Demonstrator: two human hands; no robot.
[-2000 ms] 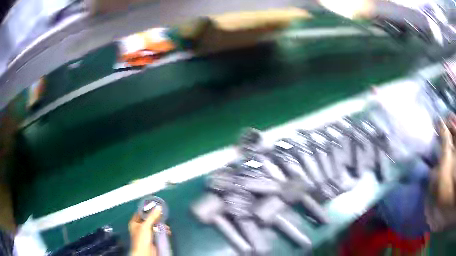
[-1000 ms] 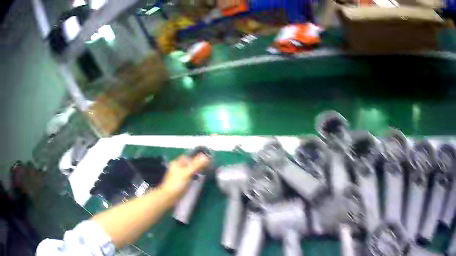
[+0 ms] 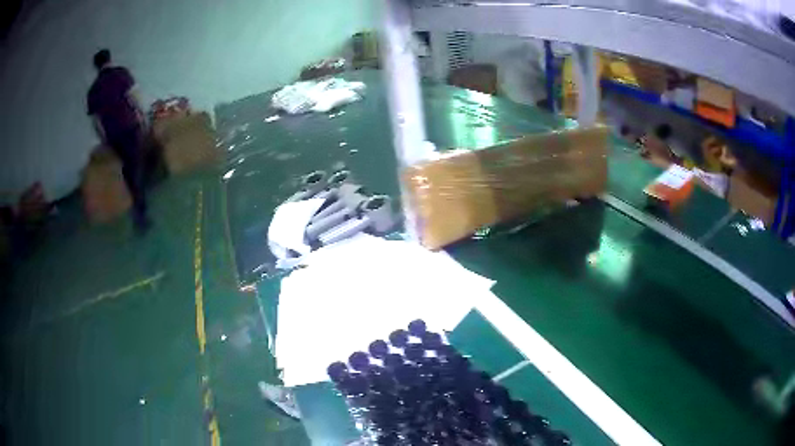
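Note:
No hand is in view. Nearest in front of me, rows of small round black caps [image 3: 427, 392] stand on the green bench, with shiny clear film at their left edge. Just beyond them lies a fanned stack of bright white sheets [image 3: 366, 296], overexposed. Past the sheets, a small group of grey blower bodies [image 3: 344, 213] lies on the large green table, with a white piece [image 3: 292, 225] beside them. Both of my hands are out of the picture.
A glossy tape-wrapped cardboard panel [image 3: 514, 187] stands upright by the metal post [image 3: 404, 96]. A crumpled whitish heap [image 3: 318, 95] lies far down the table. A person [image 3: 120, 122] is at the far left near brown cartons [image 3: 187, 144]. An orange-and-white box [image 3: 671, 185] sits right.
The view has swung left. My left hand and the grey body it held have left the picture, as have the near grey bodies. The white sheets and black caps now show in front.

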